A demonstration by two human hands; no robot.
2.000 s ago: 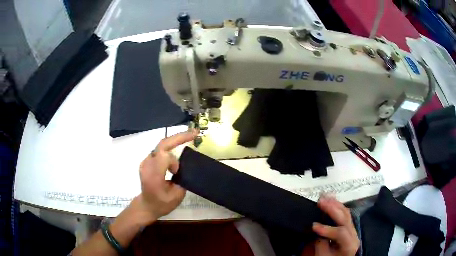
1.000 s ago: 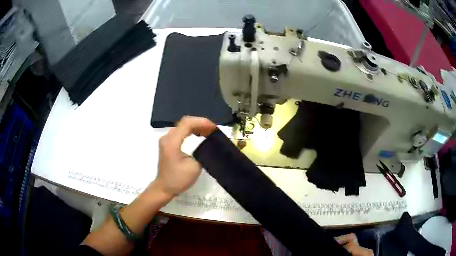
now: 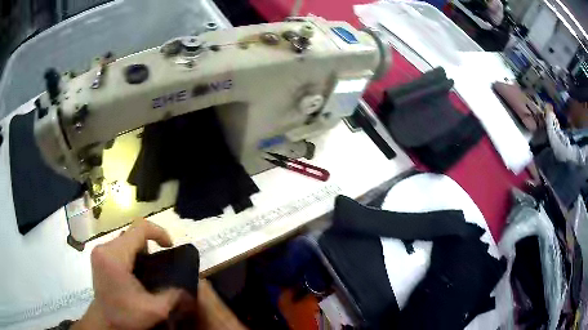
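Observation:
My left hand (image 3: 119,280) grips a black strip (image 3: 173,265) at the lower left, in front of the sewing machine (image 3: 271,77). The strip looks short and bunched or seen end-on. My right hand (image 3: 216,310) is blurred and cut off by the bottom edge, against the strip's lower side; its grip is unclear. The presser foot (image 3: 95,193) is lit yellow, with no strip under it. A black panel (image 3: 32,177) lies left of the needle. Black tabs (image 3: 193,167) lie in a pile under the machine arm.
Red-handled snips (image 3: 308,169) lie right of the arm. Black bands and jagged pieces (image 3: 451,277) lie on a white round surface (image 3: 422,193) at right. Folded dark material (image 3: 429,116) rests on red cloth (image 3: 477,174). A translucent bin (image 3: 129,32) stands behind. Another person's sleeve (image 3: 561,138) shows far right.
The view has turned right, so the machine sits further left and the round surface shows more fully. The strip, long and stretched between my hands before, now looks short, and my hands are closer together.

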